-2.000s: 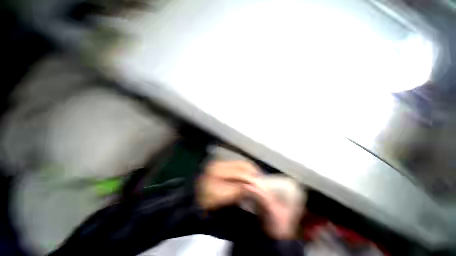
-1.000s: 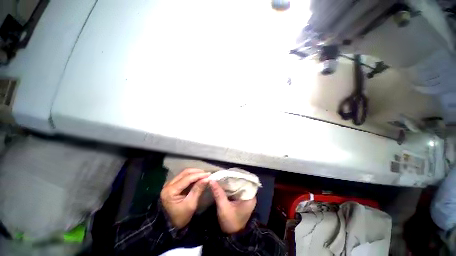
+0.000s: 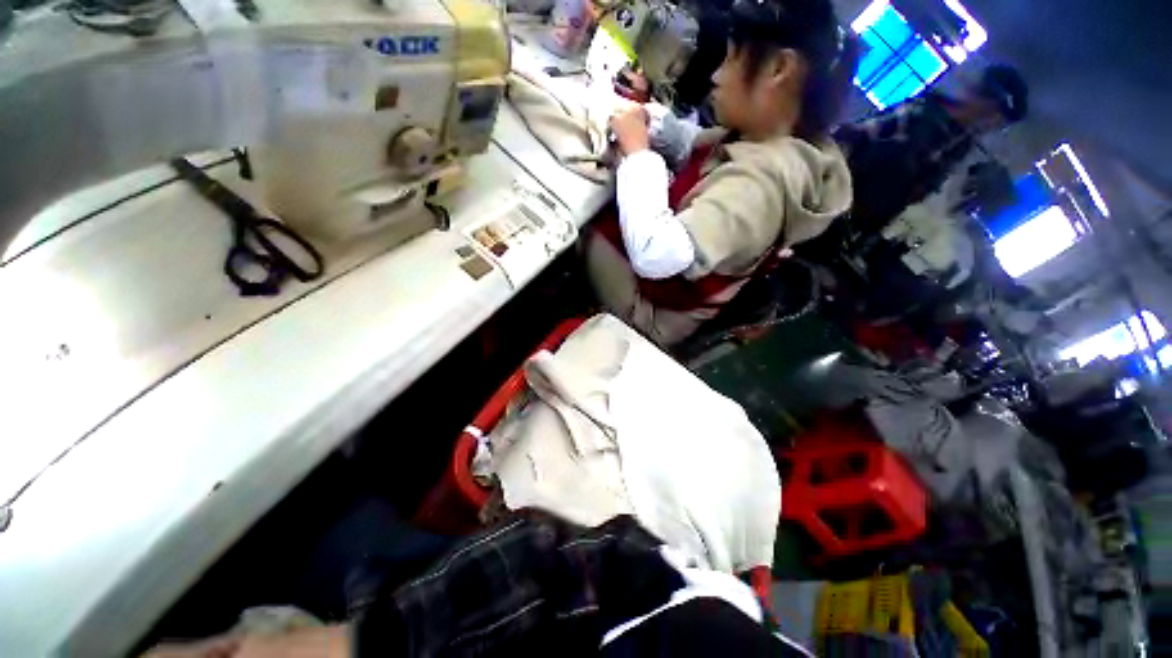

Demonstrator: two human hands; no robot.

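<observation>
My right hand [image 3: 276, 639] shows only as a cut-off part at the bottom left edge, below the table edge; its fingers and anything in them cannot be made out. A plaid sleeve [image 3: 514, 578] runs from it to the right. My left hand is not in view. Pale cloth [image 3: 668, 437] lies heaped in a red-rimmed bin [image 3: 485, 418] beside my sleeve. The small fabric piece seen earlier cannot be made out.
The sewing machine head [image 3: 321, 103] stands over the white table [image 3: 154, 476] at upper left. Black-handled scissors [image 3: 264, 251] lie on the bed. Another person [image 3: 745, 193] works beyond the table's end. A red crate [image 3: 855, 495] stands at right.
The view has swung right, bringing in the bin, the other person and the crate. Both hands and the small pale piece, central before, have left the middle; only part of one hand shows.
</observation>
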